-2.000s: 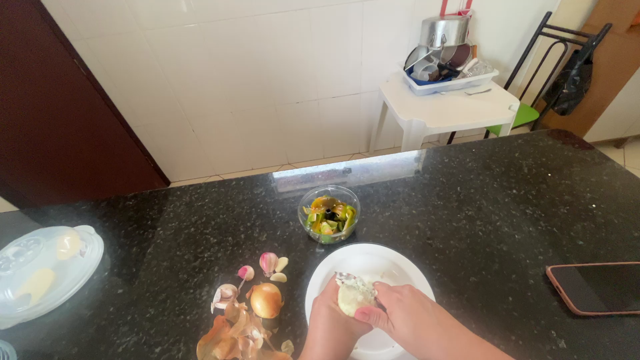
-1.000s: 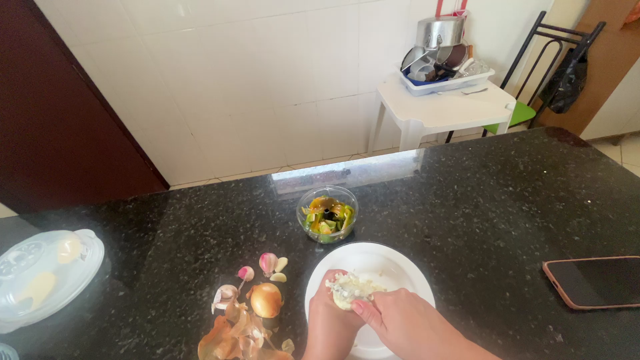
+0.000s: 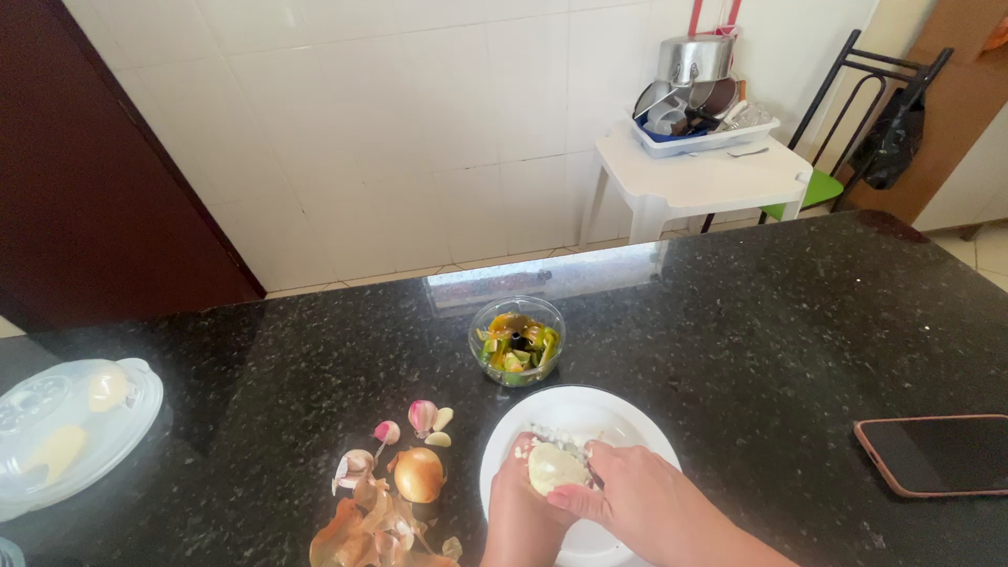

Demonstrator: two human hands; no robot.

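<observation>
Over a white plate [image 3: 583,402], my left hand [image 3: 524,512] cups a pale, whitish lump of food [image 3: 556,470], crumbly at its far edge. My right hand [image 3: 638,488] meets it from the right, thumb against the lump's near side and fingers bent around its far right side. White bits lie on the plate beyond the fingers. What the lump is, and whether something is held beneath the right fingers, I cannot tell. Left of the plate are an onion [image 3: 419,475], garlic cloves [image 3: 423,417] and dry onion skins [image 3: 366,528].
A clear bowl of green and orange pepper pieces [image 3: 517,350] stands behind the plate. At the left is a translucent lidded container [image 3: 75,433]; at the right, a phone [image 3: 937,457]. Beyond the black granite counter [image 3: 756,339], a white table [image 3: 701,181] bears a dish rack [image 3: 709,140].
The lump has turned in my hands; its smooth pale side faces up now, where one second ago a rough, crumbly face showed. The things on the counter have stayed put.
</observation>
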